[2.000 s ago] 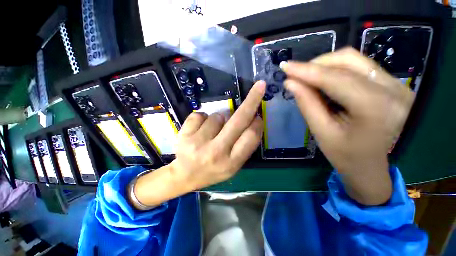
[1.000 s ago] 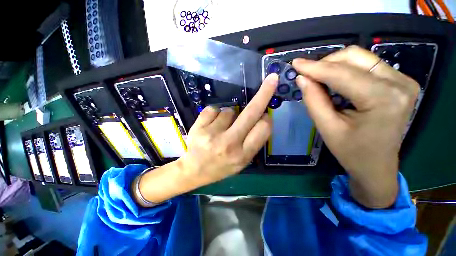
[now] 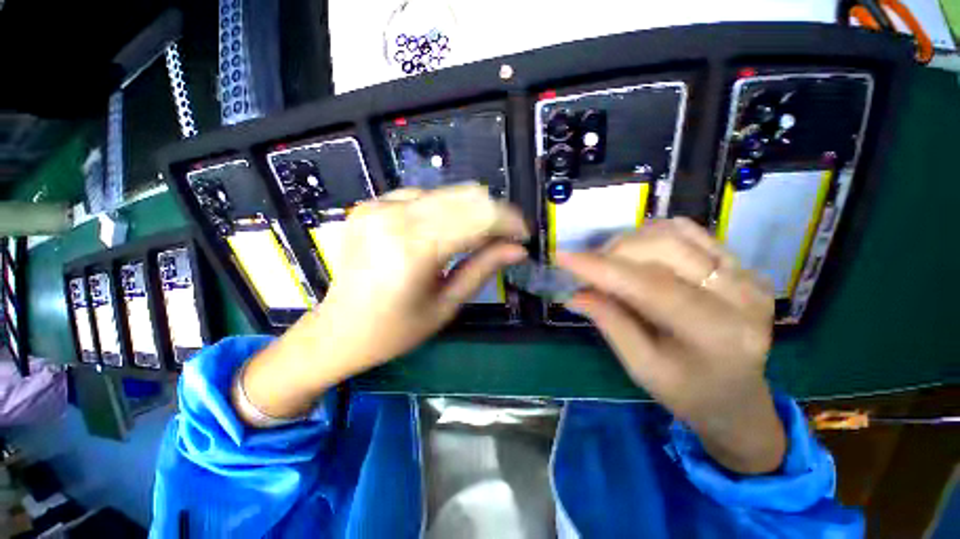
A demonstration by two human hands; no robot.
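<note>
A small clear carrier film [image 3: 545, 278] with greyish marks is pinched between my hands over the front of the tray; it is blurred. My left hand [image 3: 405, 274] is at its left end, thumb and fingers together, in front of the middle phone [image 3: 474, 142]. My right hand [image 3: 679, 311] holds its right end between thumb and finger. The phone in the fourth pocket [image 3: 616, 137] shows its round black lenses, a white area and a yellow strip. The lower part of the middle phone is hidden by my left hand.
The black tray [image 3: 708, 137] holds several open-backed phones. A smaller tray [image 3: 153, 311] with phones is at far left on the green mat [image 3: 884, 295]. Loose rings [image 3: 421, 51] lie on the white surface. Ring strips [image 3: 234, 63] are at upper left, an orange-handled tool [image 3: 905, 26] at upper right.
Both hands have moved down and towards the wearer, off the fourth phone's lens area, which now shows. The film is between both hands. The hands blocked the fifth phone before; it now shows more fully.
</note>
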